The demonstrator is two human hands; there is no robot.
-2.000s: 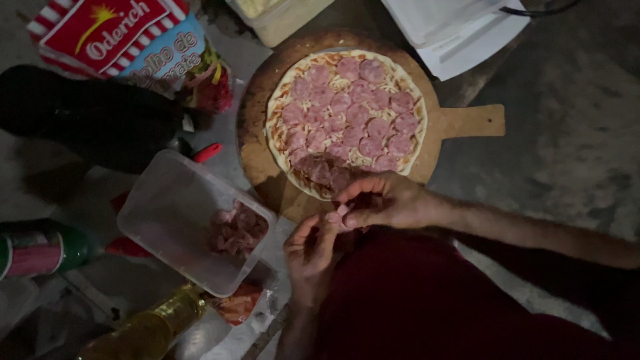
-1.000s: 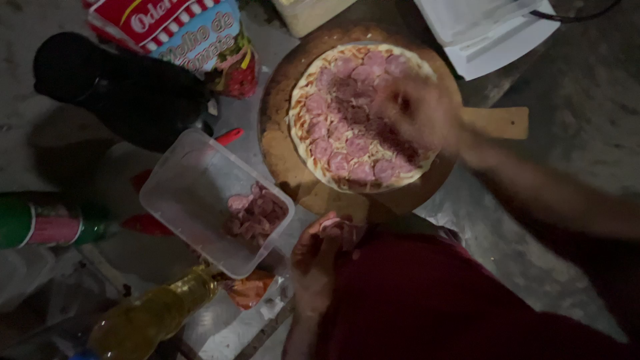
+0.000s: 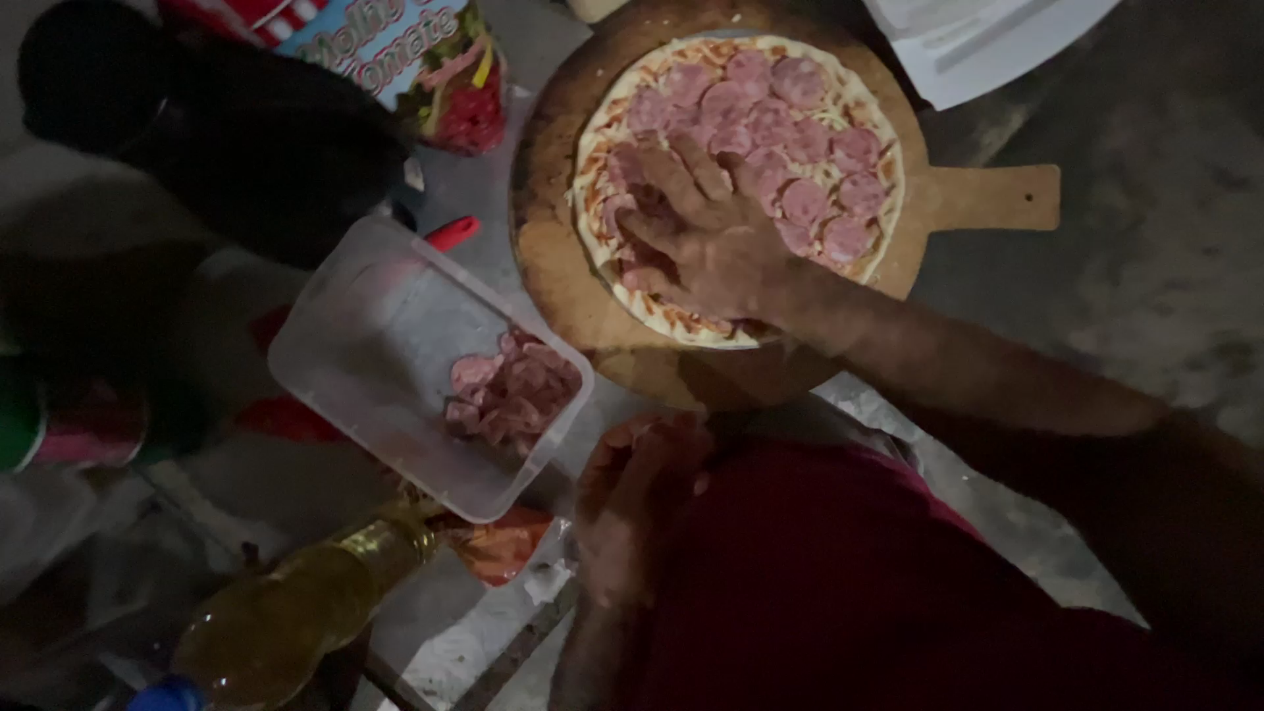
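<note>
My right hand (image 3: 716, 237) lies spread, palm down, over the lower left part of a pizza (image 3: 829, 148) topped with sausage slices and grated cheese. What is under the palm is hidden. The pizza rests on a round wooden board with a handle (image 3: 992, 197). My left hand (image 3: 632, 494) is half curled by the board's lower edge, close to my dark red clothing; something pale shows dimly at its fingers, too blurred to name. Left of it stands a clear plastic container (image 3: 385, 296) with a pile of sausage slices (image 3: 513, 390) at its lower right end.
A tomato sauce pouch (image 3: 464, 79) and a dark bottle-like object (image 3: 247, 138) lie at upper left. A red handle (image 3: 454, 232) shows behind the container. Nearby are a bottle of yellow liquid (image 3: 296, 612), a green bottle (image 3: 178, 410) and a white lid-like object (image 3: 978, 49).
Two seconds ago both hands were together below the pizza, fingers on a slice. My right hand has since moved up onto the pizza and now lies over its left part. My left hand has stayed below.
</note>
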